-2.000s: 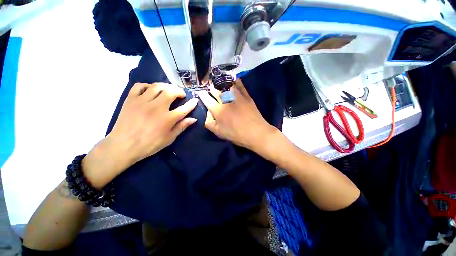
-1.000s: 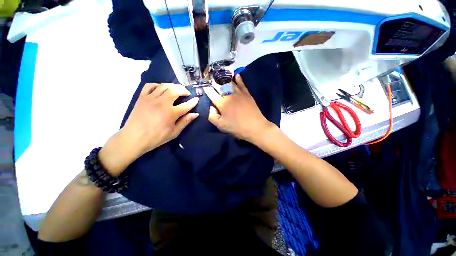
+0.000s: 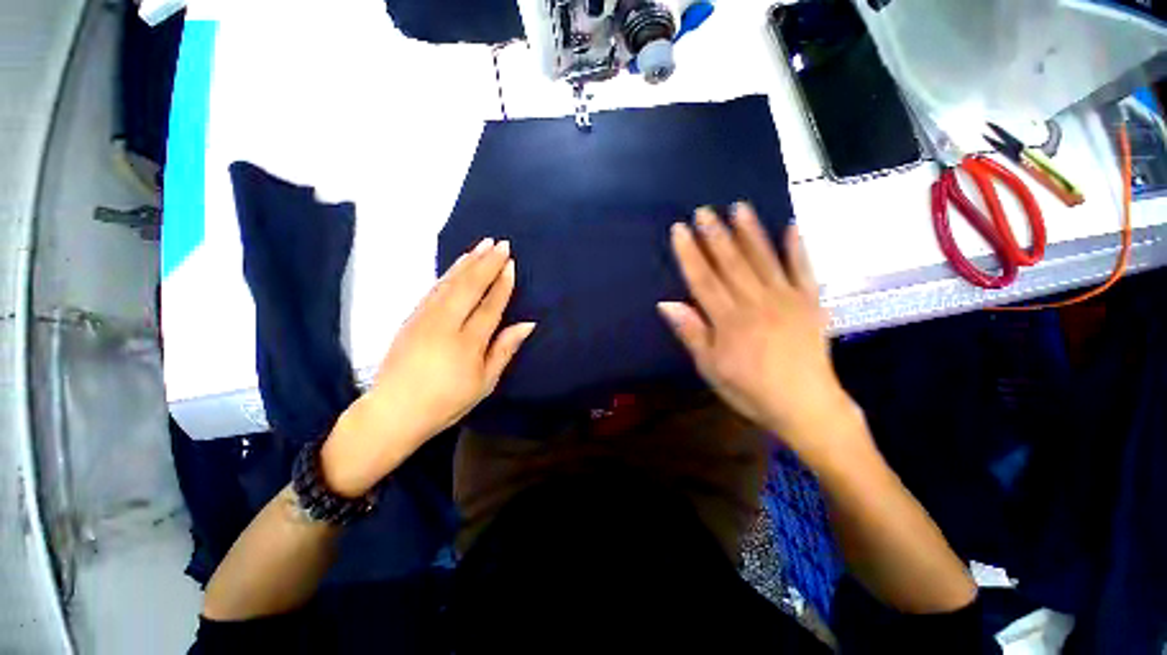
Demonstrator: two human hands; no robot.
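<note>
A dark navy garment panel [image 3: 602, 192] lies flat on the white machine table, its far edge just in front of the presser foot [image 3: 582, 109]. My left hand [image 3: 454, 335] rests flat on the panel's left side, fingers together and thumb apart. My right hand [image 3: 755, 314] is on the panel's right side, fingers spread and slightly blurred. Neither hand pinches the cloth. The panel's near edge hangs towards my lap. Another navy cut piece [image 3: 301, 282] lies at the left and drapes over the table's front edge.
A black smartphone [image 3: 847, 96] lies right of the needle area. Red-handled scissors [image 3: 985, 218] and small snips [image 3: 1043, 166] lie farther right, near an orange cord [image 3: 1126, 218]. More navy cloth [image 3: 454, 15] is at the back left. The table's front edge [image 3: 921, 288] crosses behind my right wrist.
The view has tilted down and left. My hands have left the presser foot and moved apart onto the cloth. The panel now lies flat in front of the foot, and the left cut piece shows.
</note>
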